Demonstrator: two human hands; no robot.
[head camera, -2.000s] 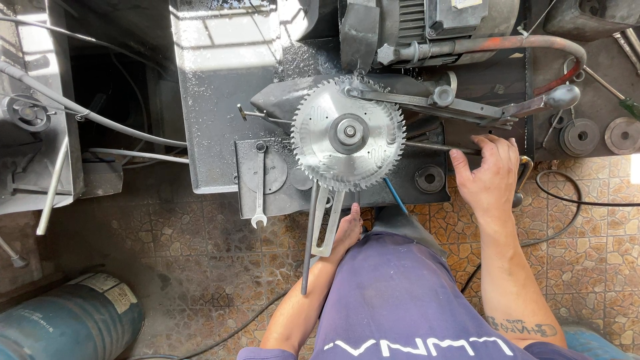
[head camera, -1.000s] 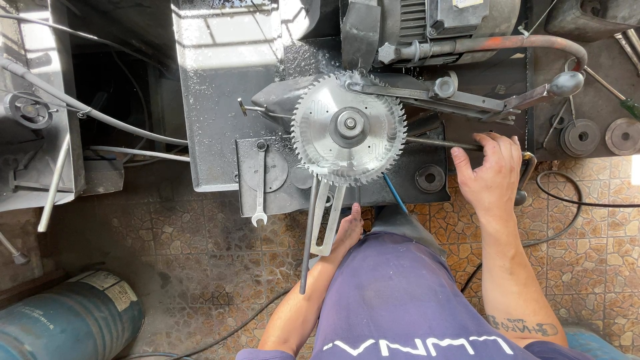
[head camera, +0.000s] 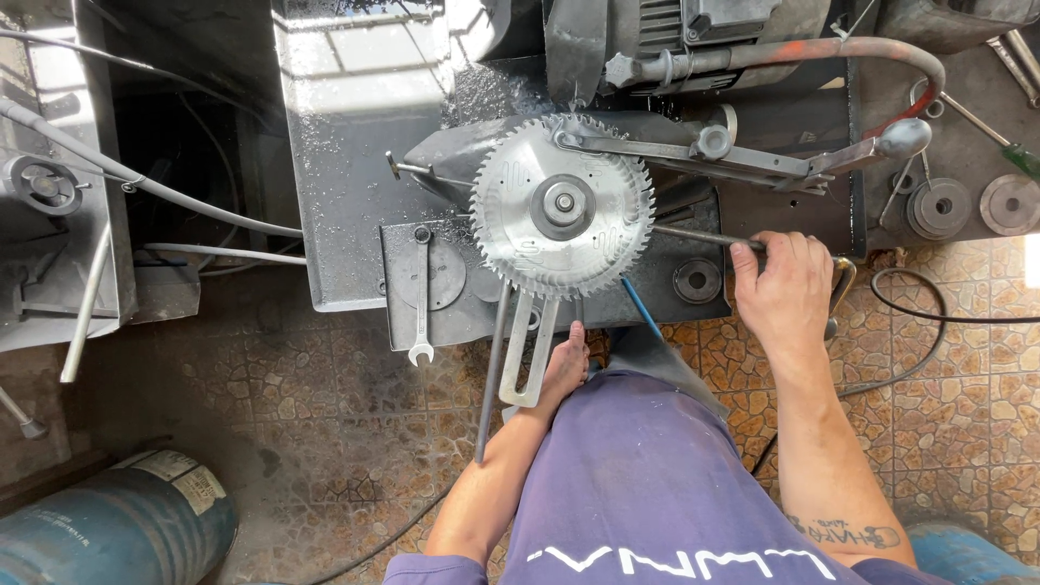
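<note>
A toothed circular saw blade (head camera: 528, 236) is mounted flat on a hub with a central nut, in the middle of a grinding machine. My right hand (head camera: 784, 284) is closed around the end of a dark metal rod (head camera: 695, 235) to the right of the blade. Below the blade, my left hand (head camera: 569, 361) is by a short dark handle, its fingers partly hidden under the machine's edge. A slotted metal bar (head camera: 513, 370) and a long thin rod (head camera: 492, 374) stick out near my left forearm. A metal arm (head camera: 634, 146) with a pawl reaches the blade's upper rim.
An open-end wrench (head camera: 422, 296) lies on the plate left of the blade. An electric motor (head camera: 731, 32) and a curved hose (head camera: 861, 50) are behind. Metal flanges (head camera: 941, 208) rest at the right. A blue drum (head camera: 122, 520) stands lower left; a black cable crosses the tiled floor.
The metal arm at the blade's upper rim has shifted a little, and its round knob has moved. Both hands stay in nearly the same places.
</note>
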